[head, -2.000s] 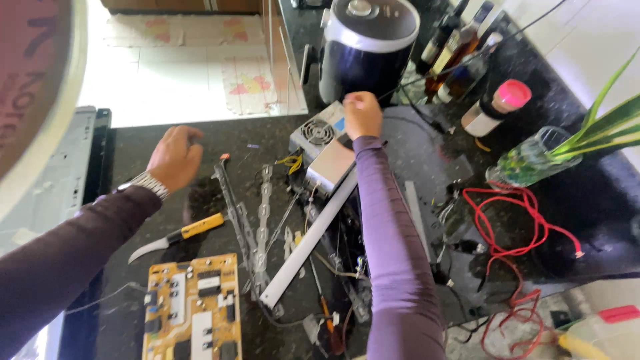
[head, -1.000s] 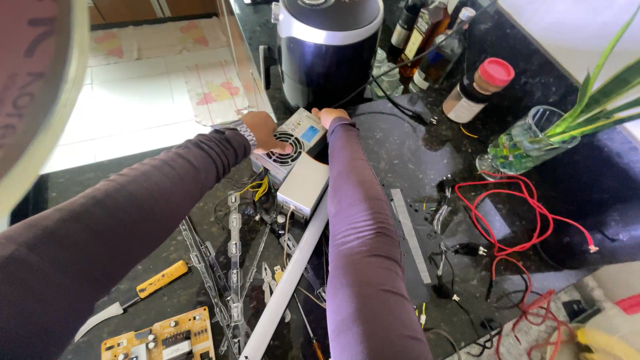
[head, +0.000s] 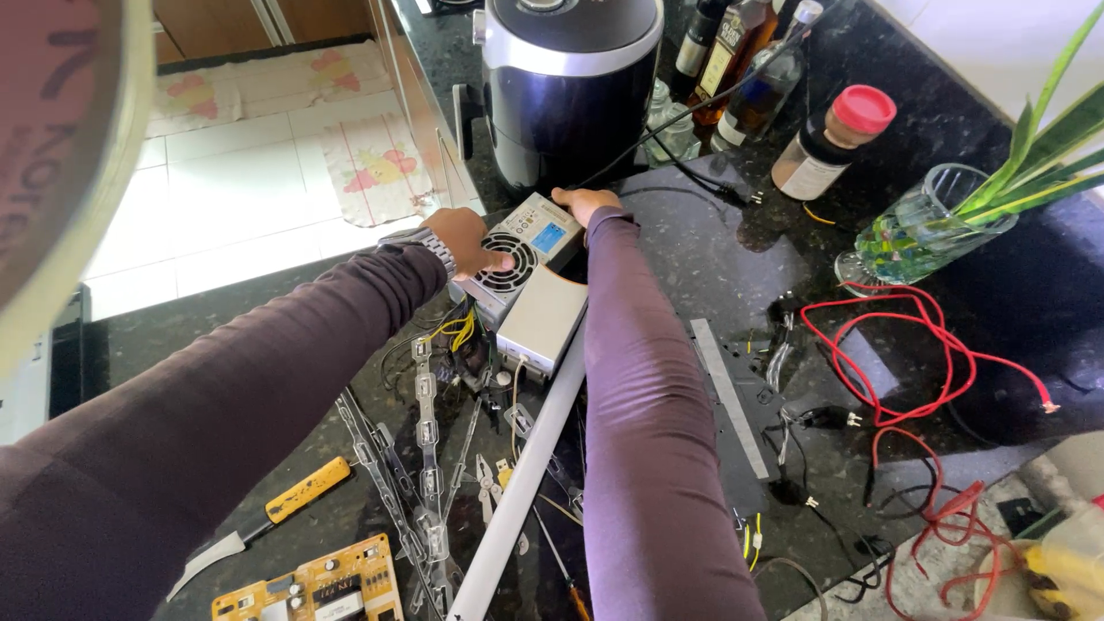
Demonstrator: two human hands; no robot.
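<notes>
A metal computer power supply with a round fan grille lies on the dark stone counter. My left hand grips its left side, the thumb over the grille. At its far right corner, my right hand has its fingers on the edge; whether they grip it is unclear. Against the near side of the power supply sits a white box with a cable. Yellow wires come out beside it. A long white metal bar runs from the box toward the near edge.
Behind stands a black air fryer, with bottles, a red-lidded jar and a glass vase to the right. Red cable lies at right. Nearer are LED strips, a multitool, a yellow-handled knife and a circuit board.
My left hand has moved right from above the counter onto the power supply. My right hand has stayed near the unit's far end. The view has shifted.
</notes>
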